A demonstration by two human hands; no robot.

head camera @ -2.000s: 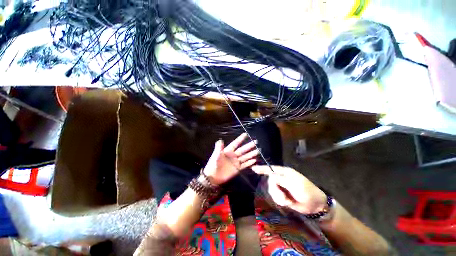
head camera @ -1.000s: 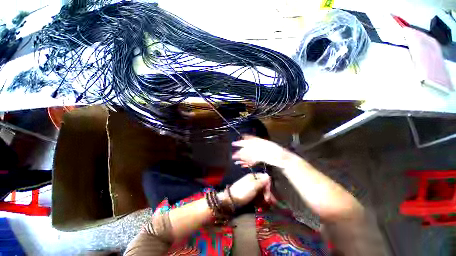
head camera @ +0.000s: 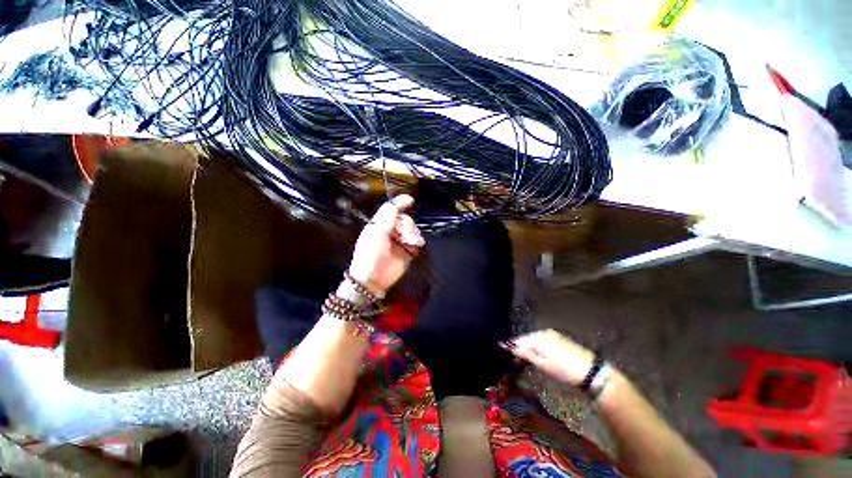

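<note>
A large looped bundle of thin black cables [head camera: 570,140] lies on the white table, with strands hanging over its front edge. My left hand [head camera: 388,245] is closed just below the bundle, and one thin cable [head camera: 384,163] runs from it up into the bundle. My right hand [head camera: 553,357] is lower, right of my lap, with its fingers pinched together. A small dark piece [head camera: 506,345] shows at its fingertips; its exact type is unclear. The dark trousers lie between the hands.
An open brown carton [head camera: 131,271] stands at the left. On the table are a bagged black coil [head camera: 668,98], a pink rectangle [head camera: 815,159] and a yellow object [head camera: 674,13]. A metal table leg [head camera: 663,254] and a red stool [head camera: 789,401] are at the right.
My hands were together over the lap and are now apart. The left has moved up towards the bundle, and the right down and to the right. The view has shifted slightly.
</note>
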